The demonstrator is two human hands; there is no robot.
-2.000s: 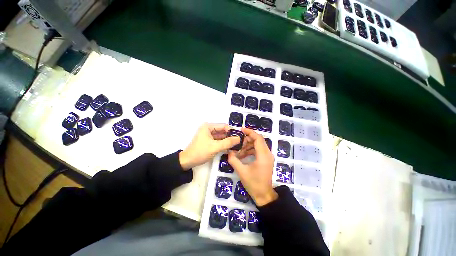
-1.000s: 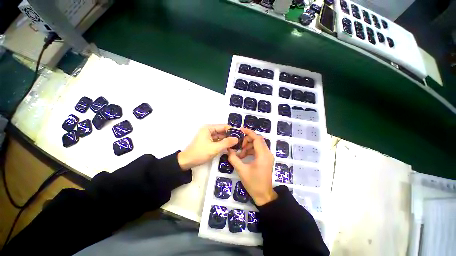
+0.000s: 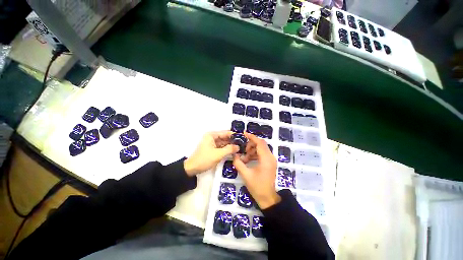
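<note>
A glossy black housing [image 3: 239, 142] is held between the fingertips of both hands above the white blister tray [image 3: 275, 85]. My left hand [image 3: 207, 152] grips its left side, with the thumb on its face. My right hand [image 3: 260, 170] holds its right side. The tray has two columns of pockets with rows of dark housings. Translucent sheets [image 3: 308, 158] lie over pockets in its right column. Several loose housings [image 3: 129, 137] lie on white paper [image 3: 177, 109] at the left. Fingers hide part of the held housing and some pockets.
A green conveyor strip [image 3: 177, 56] runs behind the tray. Across it stand another white tray [image 3: 403, 53] with dark housings and a pile of dark parts [image 3: 256, 9]. A grey metal post [image 3: 63, 33] and cable are at the left. White ribbed trays [image 3: 441, 218] stand at far right.
The view has shifted slightly, so the bench and tray sit lower and more of the far side shows. Both hands still hold the housing in nearly the same pose.
</note>
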